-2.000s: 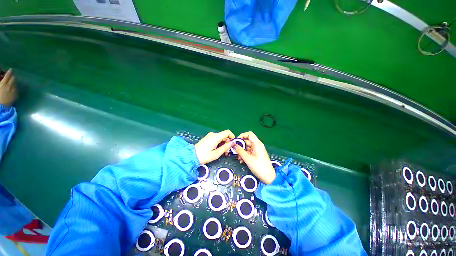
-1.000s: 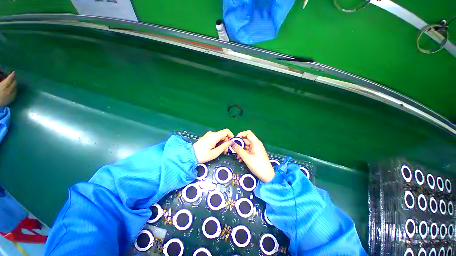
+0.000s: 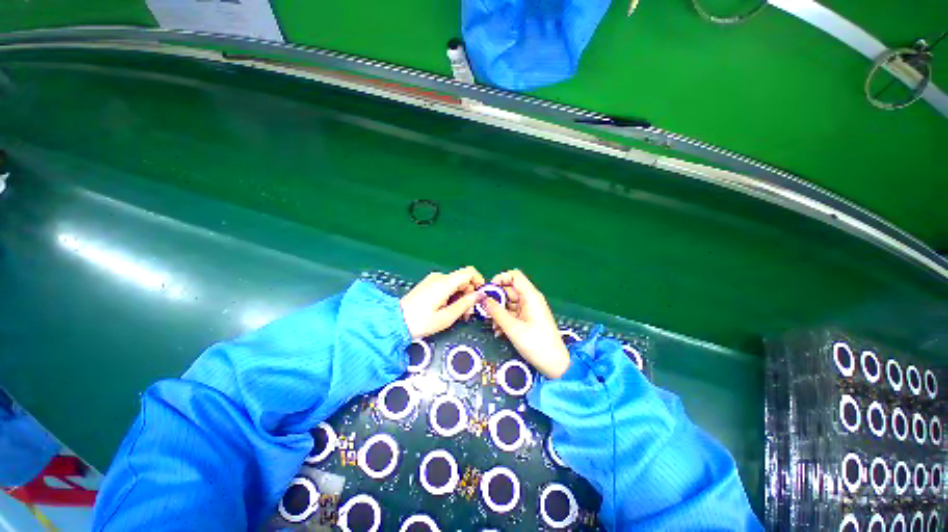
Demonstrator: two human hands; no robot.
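Note:
A round module (image 3: 490, 301) with a white ring and dark centre is held in the fingertips of both hands, above the far edge of the tray. My left hand (image 3: 442, 301) pinches it from the left, my right hand (image 3: 531, 324) from the right. Fingers cover part of its ring. The blister tray (image 3: 414, 442) below holds rows of similar white-ringed modules with small gold-brown strips beside them. My sleeves hide parts of the tray's left and right sides.
A thin black ring (image 3: 424, 212) lies on the green conveyor belt (image 3: 312, 171). Stacked blister trays (image 3: 795, 436) stand at the right. A metal rail (image 3: 582, 133) runs behind the belt. A blue cloth (image 3: 532, 42) and small white bottle (image 3: 458, 62) are beyond it.
The black ring has moved left along the belt. The other person's hand at the left has gone out of view. My hands keep nearly the same place and grip on the module.

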